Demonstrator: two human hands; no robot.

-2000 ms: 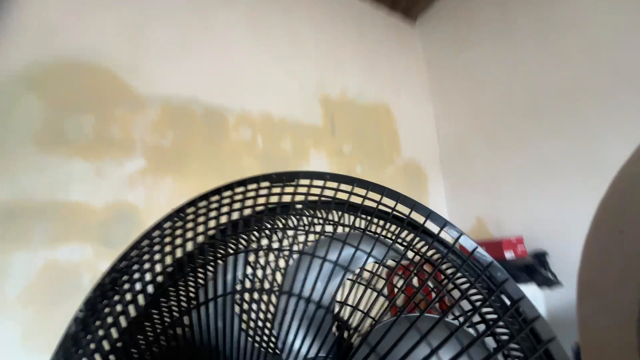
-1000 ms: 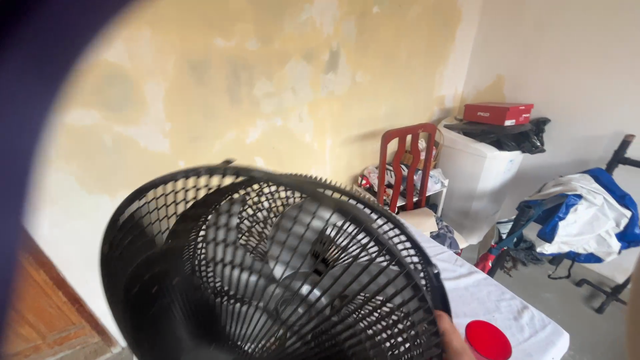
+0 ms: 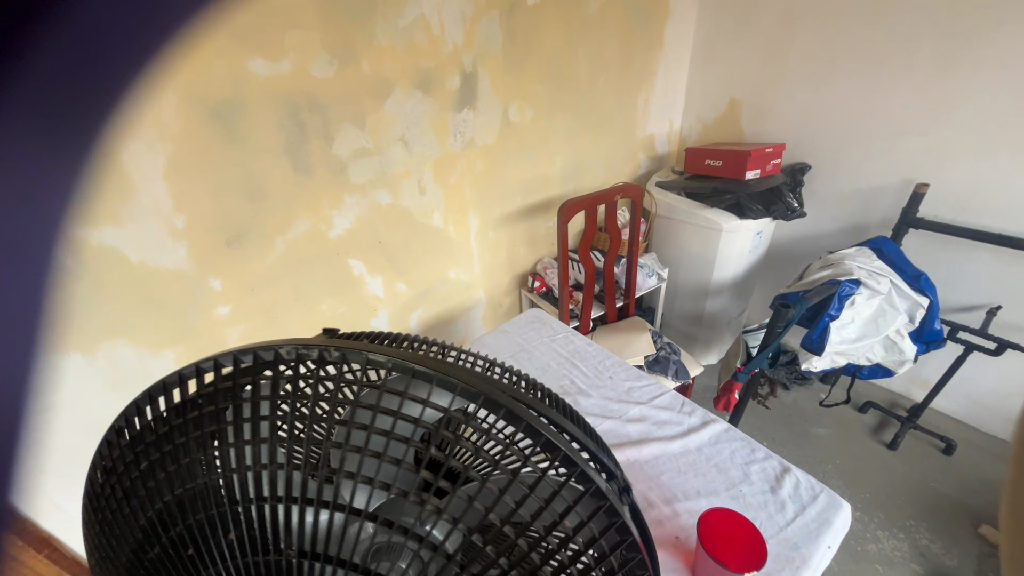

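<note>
A black fan with a plastic grille (image 3: 360, 464) fills the lower left of the head view, tilted, its grey blades showing through the bars. Neither my left hand nor my right hand is visible now, and whether either one touches the fan is hidden. Right of the fan, a red cup (image 3: 730, 542) stands on a table with a white cloth (image 3: 704, 448).
Behind the table are a red wooden chair (image 3: 598, 240), a small loaded rack (image 3: 658, 292) and a white bin-like container (image 3: 704, 272) topped by a red box (image 3: 734, 161). Black metal frames (image 3: 920, 400) and a blue and white tarp (image 3: 872, 304) occupy the right side.
The hand seen at the fan's right rim one second ago is out of view. The fan's grille has turned and sits lower left. The view has tilted down since two seconds ago.
</note>
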